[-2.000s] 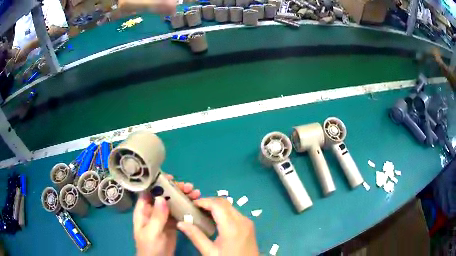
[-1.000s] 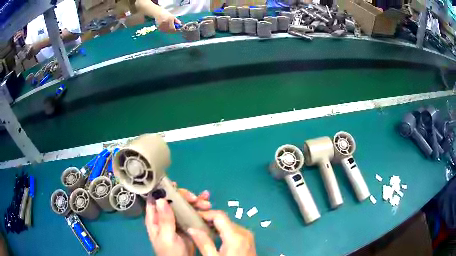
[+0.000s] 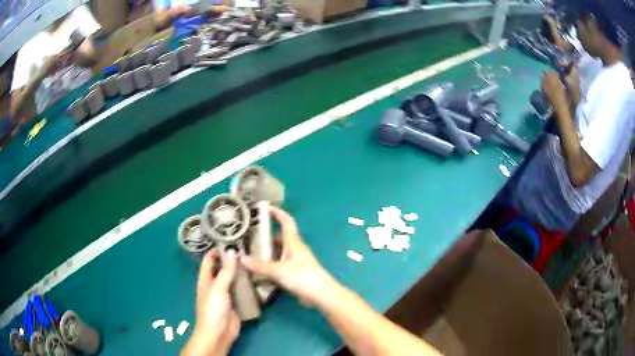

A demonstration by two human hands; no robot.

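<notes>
Several closed beige-grey fans [image 3: 226,217] are bunched together in front of me, their round grilles up and left and their handles towards me. My left hand [image 3: 214,302] grips one fan handle from the left. My right hand [image 3: 296,268] is closed around the upright-looking handles [image 3: 262,236] on the right side of the bunch. The fingers of both hands meet near the middle and partly hide the handles. I cannot tell whether the fans are lifted off the green bench.
White pads [image 3: 390,229] lie right of my hands, a few more [image 3: 168,332] to the left. Part-assembled fans [image 3: 76,332] stand bottom left. Dark grey fans [image 3: 438,122] lie further right. A brown box [image 3: 480,292] is beside the bench. A person [image 3: 606,132] sits at right; the conveyor [image 3: 278,111] runs behind.
The view has swung right. The fan that was in my hands is now among the closed fans, and both hands have moved onto that group, which is bunched closer together.
</notes>
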